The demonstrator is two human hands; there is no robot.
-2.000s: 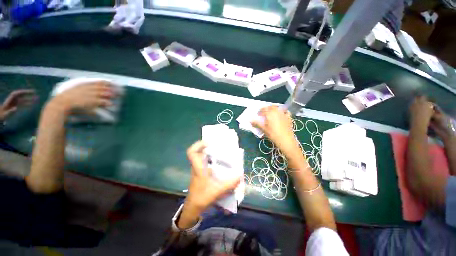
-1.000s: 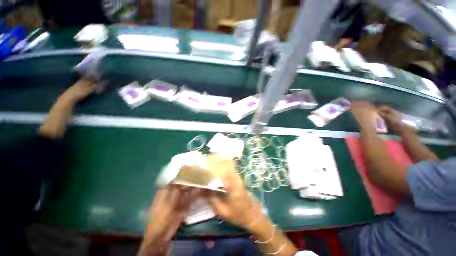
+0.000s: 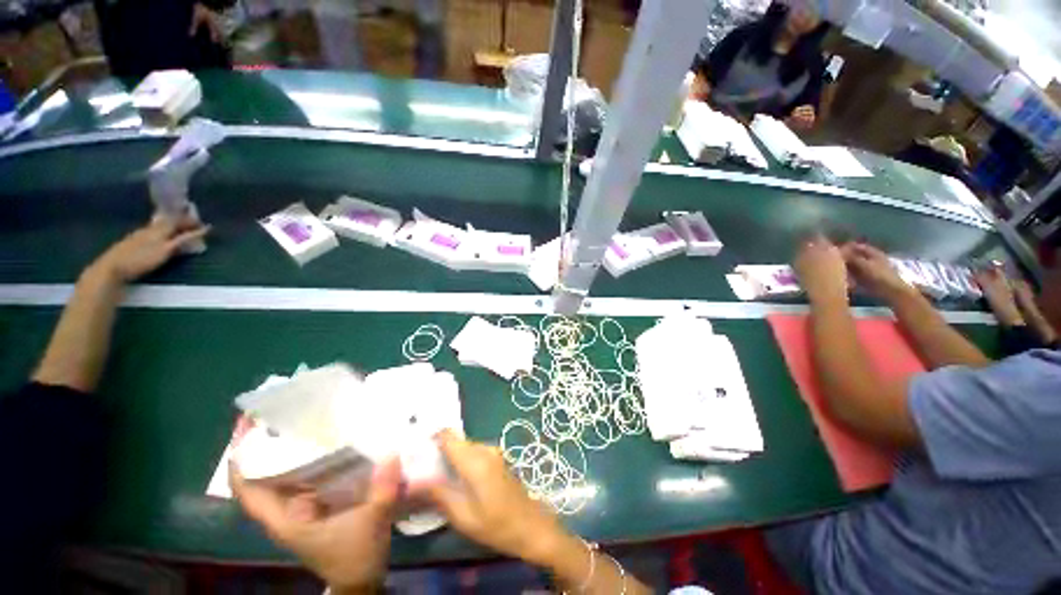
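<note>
My left hand (image 3: 320, 523) is shut on a white carton (image 3: 305, 432), which it holds tilted and opened out above the worktop, left of centre. My right hand (image 3: 465, 482) is at the carton's right end, its fingers on a white flap; the exact grip is blurred. White flat blanks (image 3: 425, 395) lie behind and between my hands, partly hidden. Pale rings (image 3: 572, 401) lie loose right of them. A small stack of white cards (image 3: 495, 346) lies behind the rings.
A reserve stack of blanks (image 3: 700, 389) lies at right, beside a red mat (image 3: 840, 395) and a neighbour's arms. Small boxes with purple panels (image 3: 446, 242) line the belt beyond the metal rail (image 3: 384, 303). A slanting post (image 3: 634, 140) rises at centre. Another person's hand (image 3: 146, 250) holds cartons at left.
The carton has moved left and opened towards the camera between my hands. At two seconds ago my right hand was at the small cards. The view has shifted; the left neighbour's hand now holds cartons upright.
</note>
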